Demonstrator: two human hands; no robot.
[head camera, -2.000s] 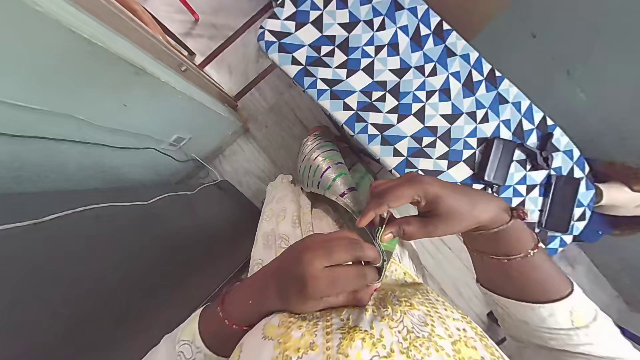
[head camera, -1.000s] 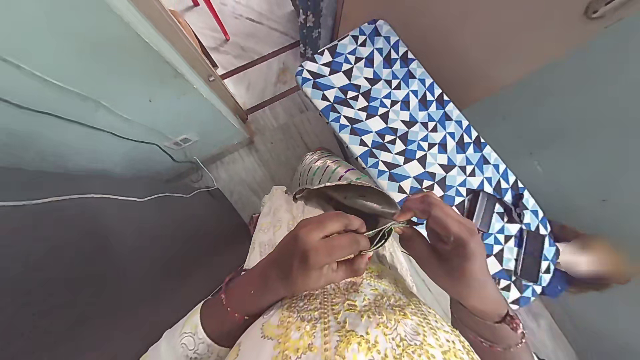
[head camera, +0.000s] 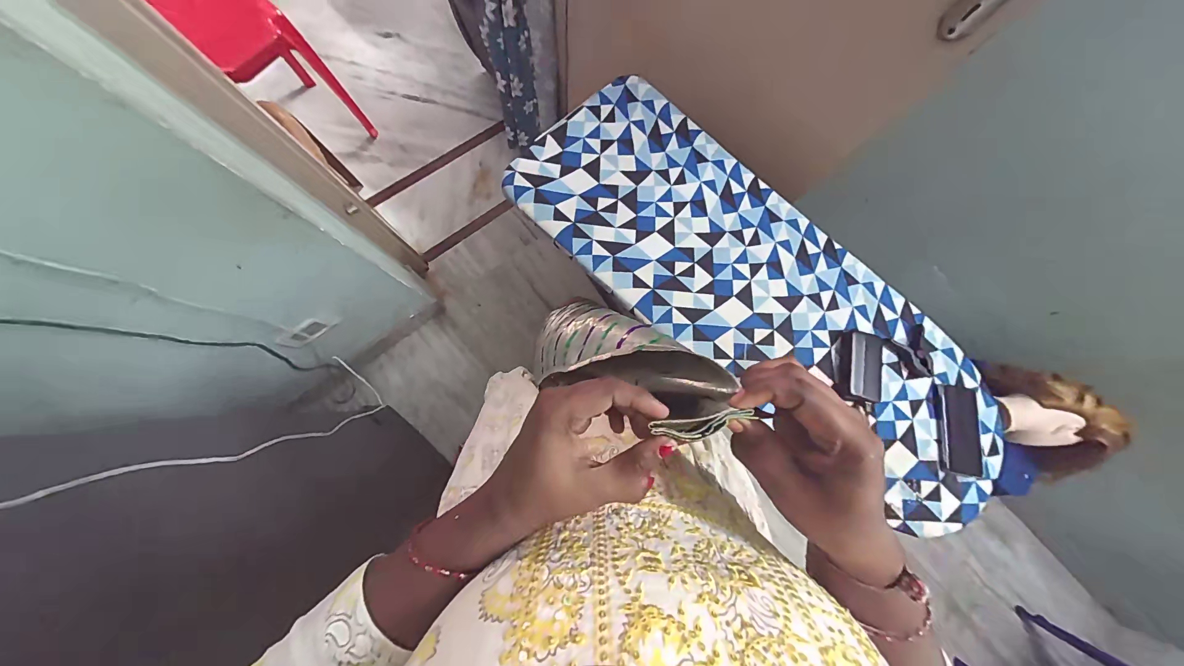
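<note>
A silvery cone-shaped pouch with green and purple stripes (head camera: 597, 344) lies in front of my body, its wide mouth gaping toward me. At the near edge of that mouth, my left hand (head camera: 592, 444) pinches one end of a folded, layered rim (head camera: 703, 425) between thumb and fingers. The other end of the rim is pinched by my right hand (head camera: 814, 453). Whether the folded rim is one piece with the pouch's wall is hard to tell. My fingers partly hide the opening.
An ironing board with a blue, black and white triangle-patterned cover (head camera: 666, 231) stands ahead, bearing dark rectangular devices (head camera: 959, 430). Beyond its right end is a person (head camera: 1045, 421). A white cable (head camera: 231, 455) runs along the left wall. A red plastic chair (head camera: 231, 37) stands past the doorway.
Two seconds ago my hands were close together over the pouch's edge; now they are farther apart and the pouch's mouth gapes wider. The view has shifted, showing more of the doorway.
</note>
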